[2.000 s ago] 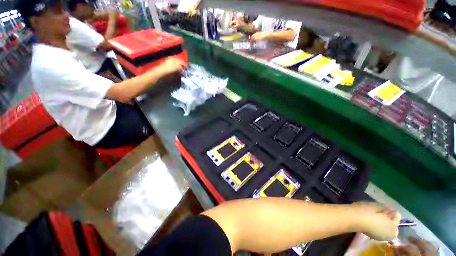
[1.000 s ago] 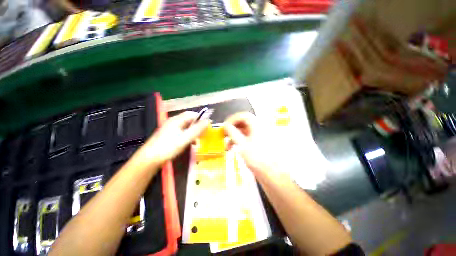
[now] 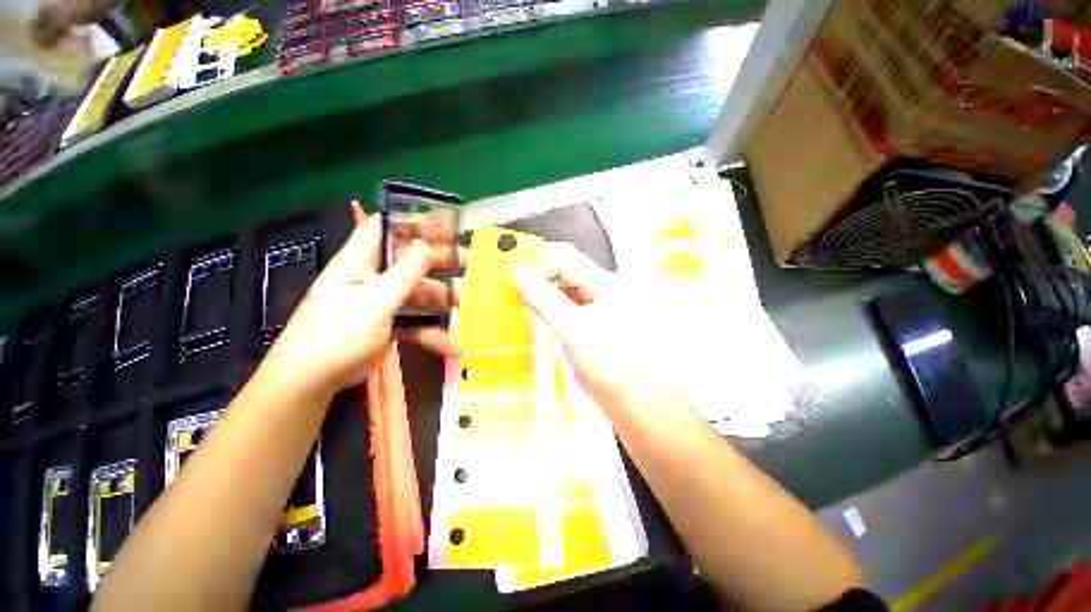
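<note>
My left hand (image 3: 365, 293) holds a thin rectangular phone frame (image 3: 419, 257) with a dark rim, tilted up, fingers showing behind its see-through middle. My right hand (image 3: 574, 305) holds a yellow adhesive film piece (image 3: 497, 299) with a dark round hole near its top end, pinched at its right edge. The film stands just right of the frame, over the top of the liner sheets. The white release liner sheets (image 3: 536, 550) with yellow pieces and dark round holes lie directly before me.
A black foam tray (image 3: 126, 407) with a red-orange edge holds several frames at left. Loose white sheets (image 3: 706, 335) lie at right. Beyond are a black glossy device (image 3: 933, 371), a carton (image 3: 826, 144) and a fan grille (image 3: 891, 225). A green divider (image 3: 479, 120) runs behind.
The view has swung right from the tray and neighbouring workers. Since one second ago, my left hand has raised the dark-rimmed frame into clear view, and the yellow film in my right hand stands upright.
</note>
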